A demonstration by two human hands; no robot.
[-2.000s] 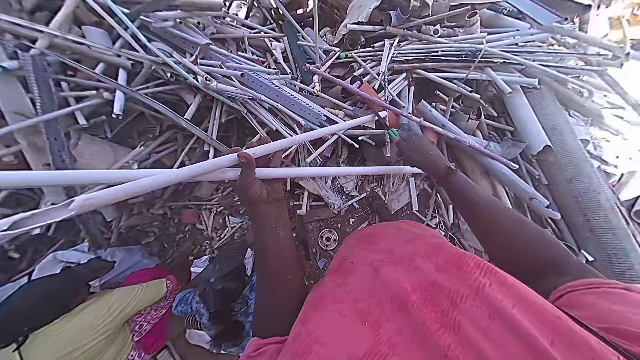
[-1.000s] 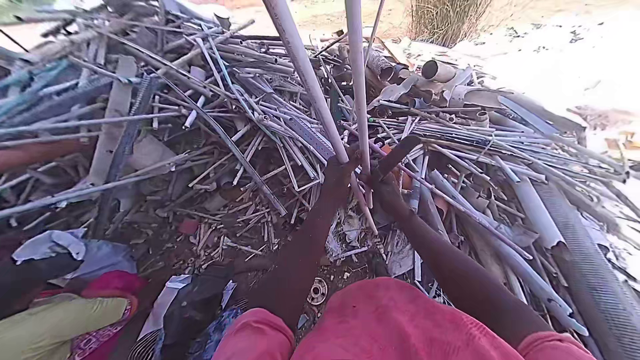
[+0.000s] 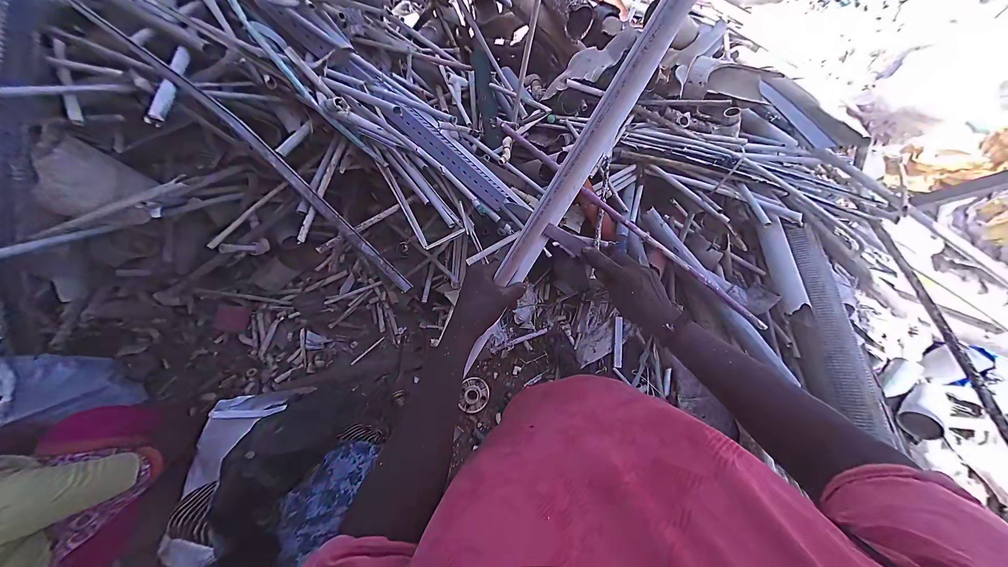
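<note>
A long pale plastic pipe point(image 3: 584, 150) slants from the top right down past my left hand point(image 3: 482, 303), which is closed around its lower part. The pipe's lower end shows below that hand. My right hand point(image 3: 634, 290) is just to the right, shut on a flat, dark blade-like tool point(image 3: 568, 239). The tool's tip lies at the pipe's edge; whether it touches cannot be told. Its handle is hidden in my fingers.
Thin pipes point(image 3: 409, 169) and scrap heap up ahead. A wide ribbed pipe point(image 3: 839, 339) lies at the right, a round metal-looking part point(image 3: 474, 394) on the ground. Another person's clothed body point(image 3: 71, 488) is at the lower left, beside dark cloth point(image 3: 272, 465).
Two long pipes crossed sideways at my left hand, then stood steeply between my hands. Now one slanting pipe shows in my left hand, and my right hand is apart from it.
</note>
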